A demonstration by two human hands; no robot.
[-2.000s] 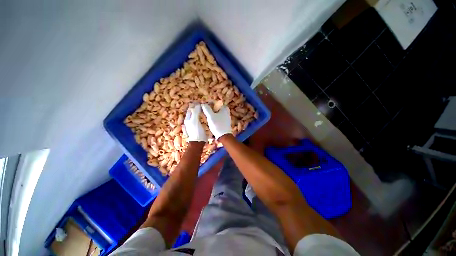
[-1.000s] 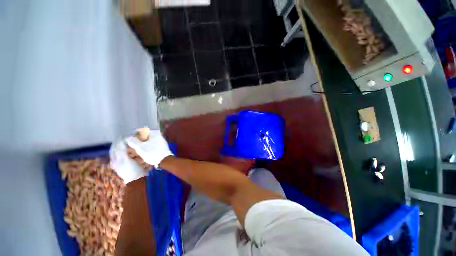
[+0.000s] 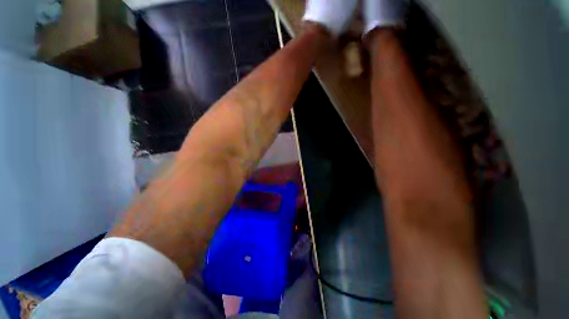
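My left hand (image 3: 330, 12) and my right hand (image 3: 385, 11), both in white gloves, are at the top edge, cut off and blurred. They reach over the brown floor (image 3: 349, 103) of the heating box. One pale flesh-coloured piece (image 3: 354, 59) shows just below and between the hands. More pieces (image 3: 458, 96) lie in a blurred, dark heap along the box's right side. The fingers are out of the picture, so I cannot tell what they hold.
The dark green bench (image 3: 330, 180) has a black cable (image 3: 355, 298) across it. A blue stool (image 3: 249, 249) stands on the floor. A cardboard box (image 3: 93, 40) is at the upper left by the wall. A blue bin (image 3: 62, 265) with flesh pieces is at the lower left.
I have turned right, from the bin of flesh pieces to the heating box. Both hands, earlier cupped with pieces over the bin, now reach forward over the box floor.
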